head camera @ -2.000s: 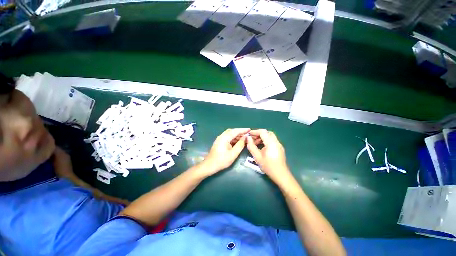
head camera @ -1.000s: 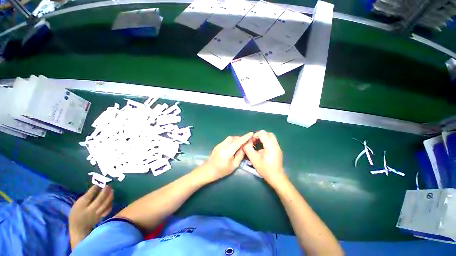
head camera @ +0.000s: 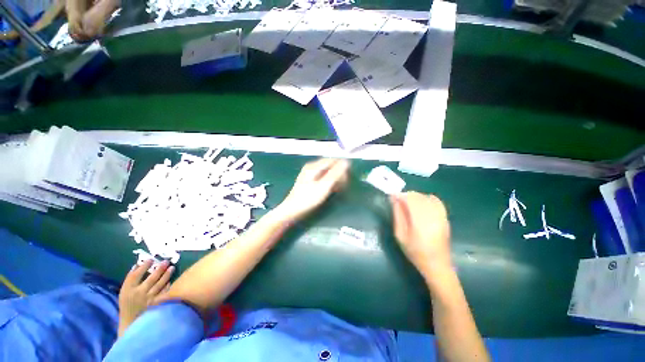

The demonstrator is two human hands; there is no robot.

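My left hand (head camera: 317,187) is blurred above the bench, fingers bent together; whether it holds anything cannot be told. My right hand (head camera: 424,230) is to its right, fingers curled. A small white piece (head camera: 385,179), probably a hang tab, shows just beyond the right fingertips; blur hides whether it is gripped. Another hang tab (head camera: 351,235) lies flat on the bench between my forearms. A big heap of white hang tabs (head camera: 191,201) lies to the left.
Another person's hand (head camera: 143,288) touches the heap's lower edge. Boxes stand at left (head camera: 95,170) and right (head camera: 608,286). Backing strips (head camera: 547,232) lie at right. Beyond the edge rail (head camera: 495,161), boxes (head camera: 353,113) lie on the belt beside a white stop bar (head camera: 430,92).
My hands, together before, have moved apart; the right moved rightward. The tab between my arms is uncovered. A box at the belt's upper left has shifted right. The other person's hand has reached the heap's edge.
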